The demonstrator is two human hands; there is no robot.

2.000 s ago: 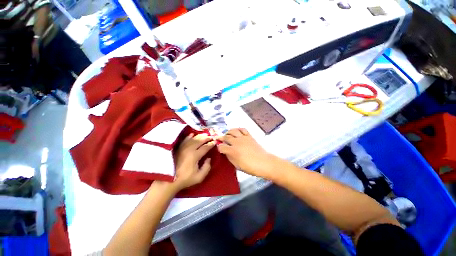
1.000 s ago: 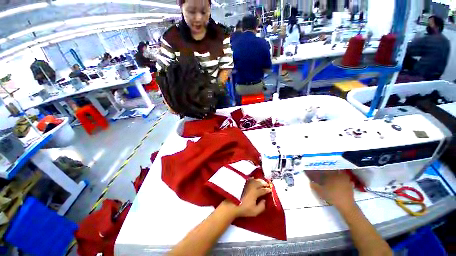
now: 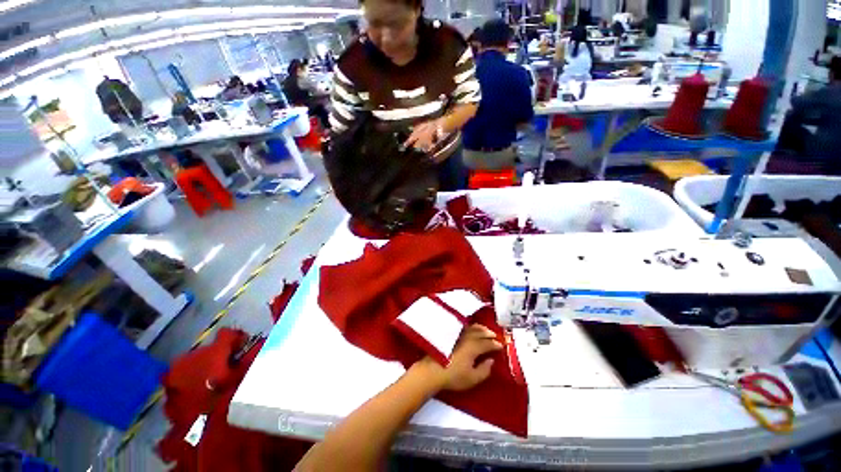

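Observation:
A dark red garment panel (image 3: 406, 272) with white patches (image 3: 432, 324) lies on the table left of the white sewing machine (image 3: 636, 267). My left hand (image 3: 472, 358) rests on the panel near its right edge, fingers slightly spread, beside a thin pale line in the cloth. The presser foot and needle (image 3: 541, 323) are just right of the panel. A flat dark rectangle, perhaps a phone (image 3: 620, 352), lies under the machine arm. My right hand is not in view.
A person (image 3: 406, 78) stands behind the table holding a dark brown garment (image 3: 378, 175) over its far edge. Scissors (image 3: 765, 401) lie at right. Behind are a white trough (image 3: 609, 198), cut pieces (image 3: 479, 221) and thread cones (image 3: 687, 106). Red garments (image 3: 207, 392) hang at left.
The view has risen from the needle area. My right hand moved off the cloth to the dark rectangle, then out of view. My left hand stays on the panel. The person's brown garment has shifted.

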